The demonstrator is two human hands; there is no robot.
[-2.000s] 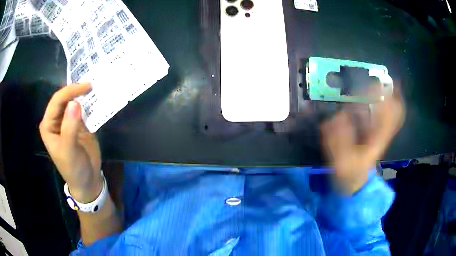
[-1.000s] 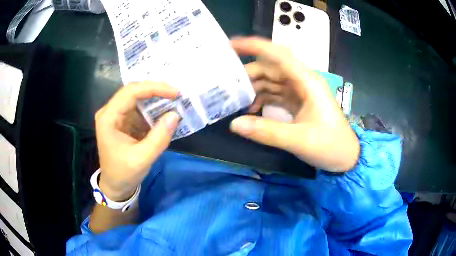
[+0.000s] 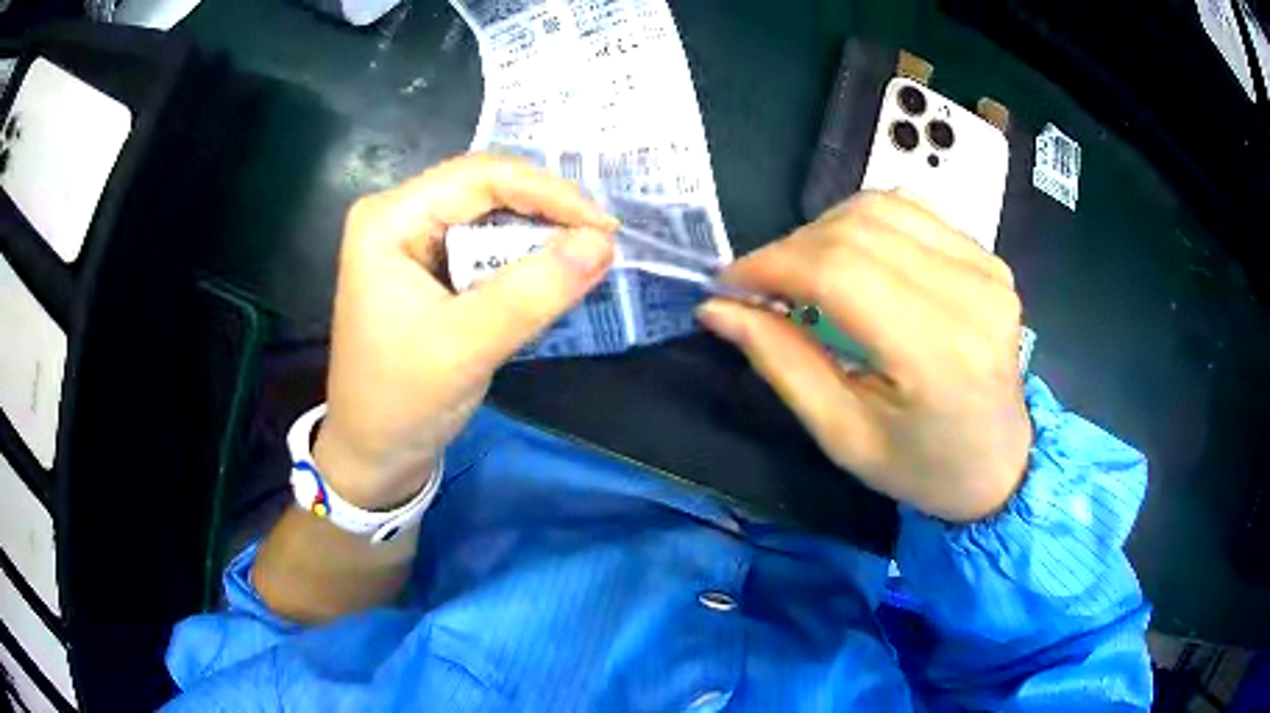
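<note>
A long printed label strip (image 3: 599, 84) hangs in front of me, its lower part under both hands. My left hand (image 3: 460, 279) pinches the strip's folded edge between thumb and fingers; a white printed piece shows in its palm. My right hand (image 3: 891, 348) is closed on the mint-green jig (image 3: 833, 334), mostly hidden by the fingers. Its fingertips meet the strip's edge, which is blurred there; whether they grip a label cannot be told. A white phone (image 3: 961, 153) lies in the black fixture (image 3: 850, 132) behind my right hand, its lower part covered.
A small printed label (image 3: 1057, 165) lies on the dark green bench right of the phone. A black tray (image 3: 139, 362) with several white phones stands at the left. White paper pieces show at the top left edge. Another tray edge is at the top right.
My right hand has left the bench at the right, met the strip's edge and closed its fingers. My left hand has moved right with the strip. The view has shifted, so more tray shows.
</note>
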